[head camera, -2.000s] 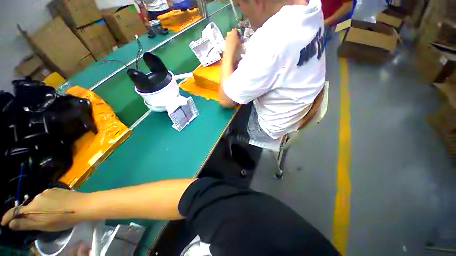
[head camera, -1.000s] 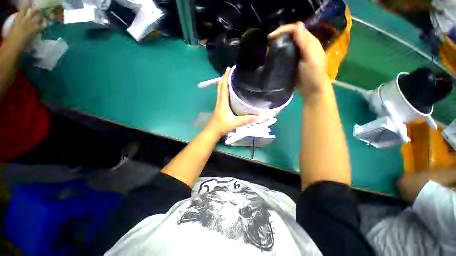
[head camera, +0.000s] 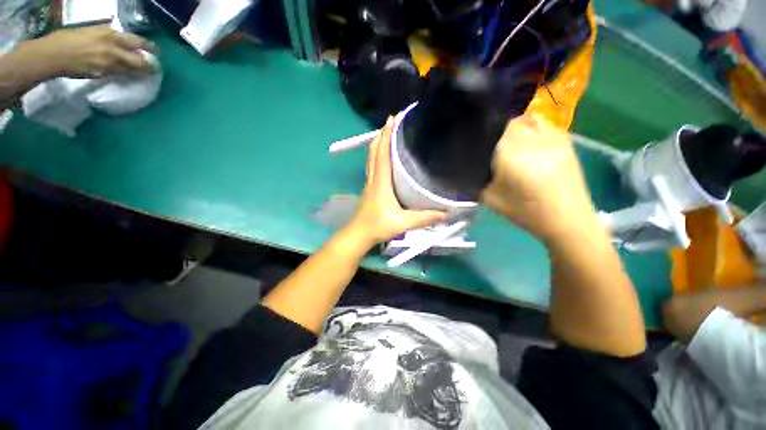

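A white camera housing (head camera: 409,183) stands on the bench in front of me, its open rim up and tilted. A black yoke (head camera: 458,134) sits in it, its upper part blurred. My left hand (head camera: 382,197) is wrapped around the housing's left and near side. My right hand (head camera: 529,172) is on the right side of the yoke, at the rim, fingers curled and partly hidden. A white antenna (head camera: 354,142) sticks out to the left. The white wall-mount bracket (head camera: 428,243) is on the near side, with another flat white stick across it.
A pile of black yokes (head camera: 374,71) with thin wires lies behind, on an orange-yellow bag (head camera: 573,88). A finished subassembly (head camera: 663,172) stands at right. A coworker's hand (head camera: 105,52) holds white parts at left. A blue stool (head camera: 92,369) is at lower left; another person's arm is at right.
The view first swung from the right side to my bench front. Since then my right hand has moved from the yoke's top down to its right side, and the yoke has turned.
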